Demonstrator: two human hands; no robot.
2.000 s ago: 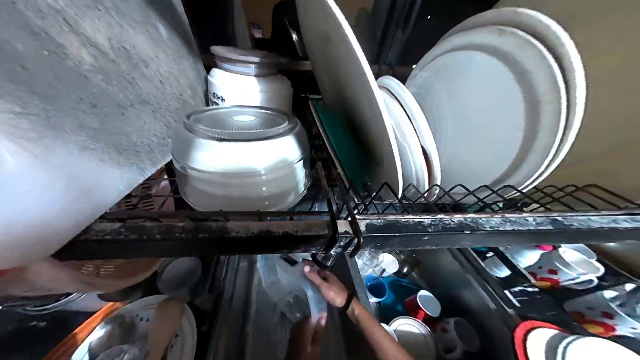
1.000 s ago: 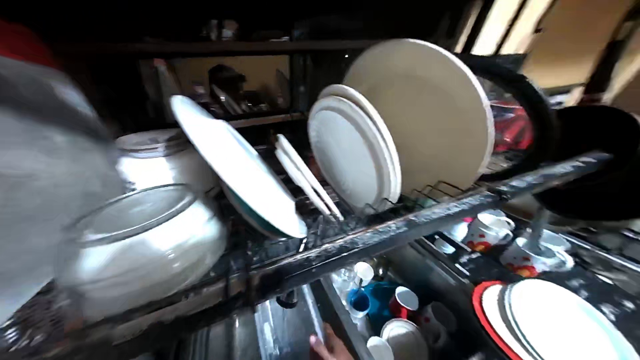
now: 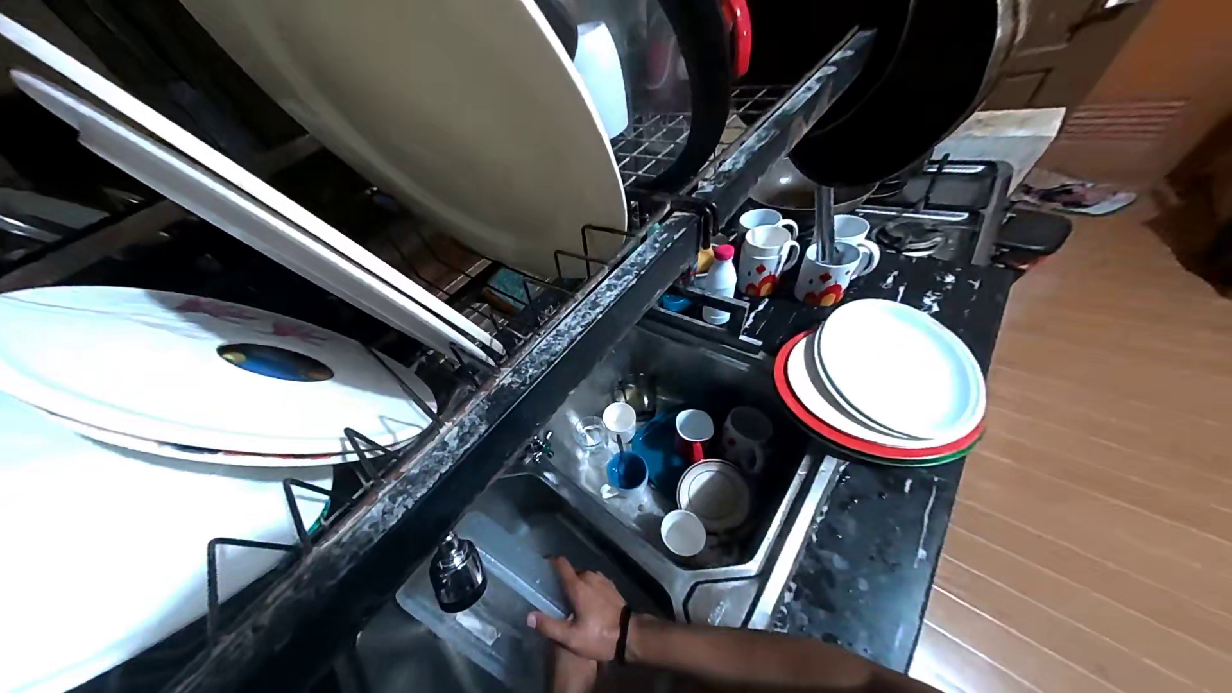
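Note:
My right hand (image 3: 589,614), with a black band at the wrist, grips the edge of a clear plastic container (image 3: 505,563) in the near sink basin. Beside and below it, part of my left hand (image 3: 572,670) shows at the container's lower side; its fingers are mostly hidden. A chrome faucet head (image 3: 456,576) hangs over the container. In the other basin (image 3: 760,568) lie a red mug (image 3: 694,430), a blue cup (image 3: 627,471), a white bowl (image 3: 713,495) and several other cups.
Above the sink runs a black metal dish rack (image 3: 539,371) holding large plates (image 3: 433,125). On the dark counter (image 3: 857,549) stand stacked plates (image 3: 900,371), patterned mugs (image 3: 767,255) and a white bottle with a pink cap (image 3: 721,274). Dark pans (image 3: 895,96) hang at the upper right.
The view has swung strongly to the right and down, showing more of the sink and counter. My right hand remains at the clear container.

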